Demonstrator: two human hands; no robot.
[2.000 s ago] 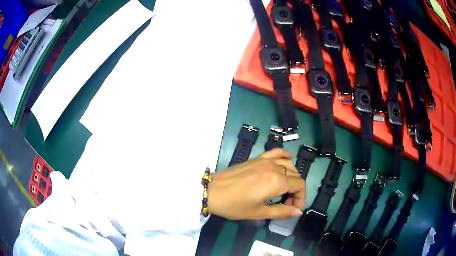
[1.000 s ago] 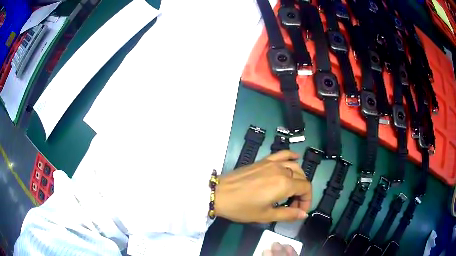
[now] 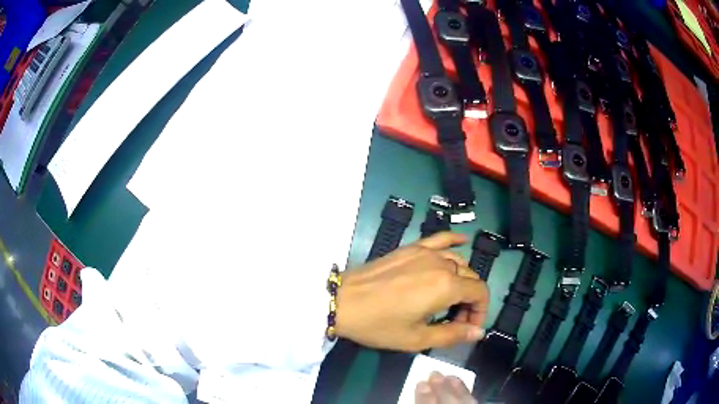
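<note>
My left hand [image 3: 410,296], bare with a beaded bracelet, reaches in from the left with bent fingers over a face-up row of black smartwatches. Its thumb and a fingertip are close together above a pale-screened watch [image 3: 453,360]; whether they pinch anything is hidden. My right hand [image 3: 443,388] shows only as fingertips at the bottom edge, on a small white card [image 3: 418,379], the rest cut off. Beside my left hand lies a dark-screened watch [image 3: 498,347]. More watches continue to the right, their straps pointing up and away.
An orange-red tray [image 3: 694,237] holds many face-down watches across the back right, some straps overhanging the green mat [image 3: 402,170]. White paper strips [image 3: 142,110] lie at left, with a grey keyed device [image 3: 43,79] beyond. A small red tray [image 3: 61,284] is at lower left; a crumpled scrap [image 3: 674,380] at lower right.
Right fingertips have come into view on the white card, which has shifted slightly up and right. The left hand stays over the same watch. The whole view has shifted slightly.
</note>
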